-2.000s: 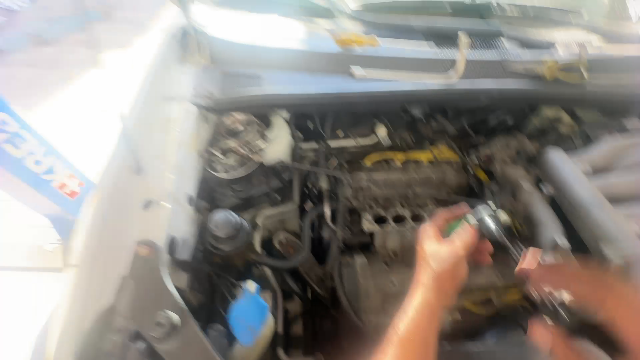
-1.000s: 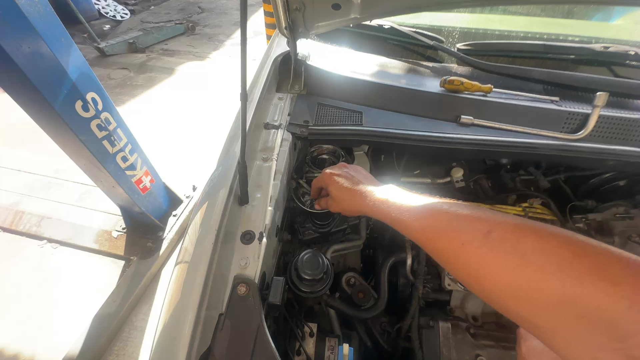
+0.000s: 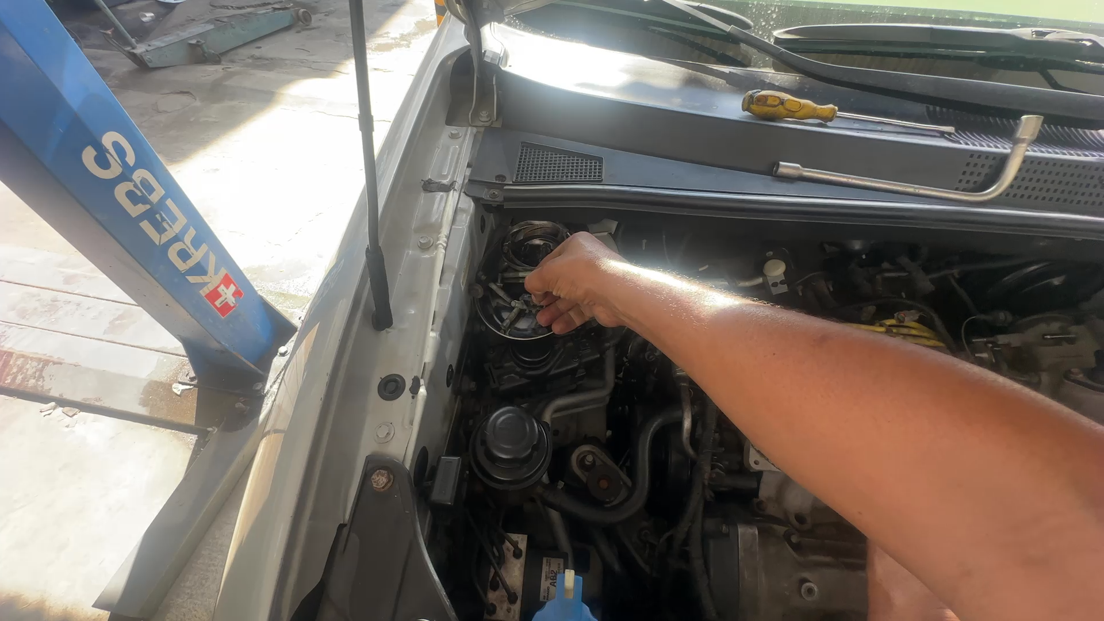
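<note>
My right hand [image 3: 573, 285] reaches in from the right, its fingers curled at a round shiny metal dish [image 3: 496, 328] that holds several bolts [image 3: 515, 304]. The fingertips are among the bolts; whether they grip one is not clear. Just behind is another round metal rim [image 3: 535, 241], partly covered by the hand. My left hand is out of view; skin at the bottom edge, below the right forearm, seems to be part of the other arm. A yellow-handled screwdriver [image 3: 789, 106] and an L-shaped socket wrench [image 3: 906, 185] lie on the cowl below the windshield.
The engine bay holds a black-capped reservoir [image 3: 511, 440], hoses [image 3: 642, 466] and a blue cap [image 3: 565, 604] at the bottom. A black prop rod [image 3: 369, 172] rises by the fender [image 3: 345, 362]. Left of the car stands a blue lift post [image 3: 147, 190].
Two seconds ago both hands were over the engine with a metal tool; since then the right hand has come to the dish and stays there. The view has shifted toward the fender side.
</note>
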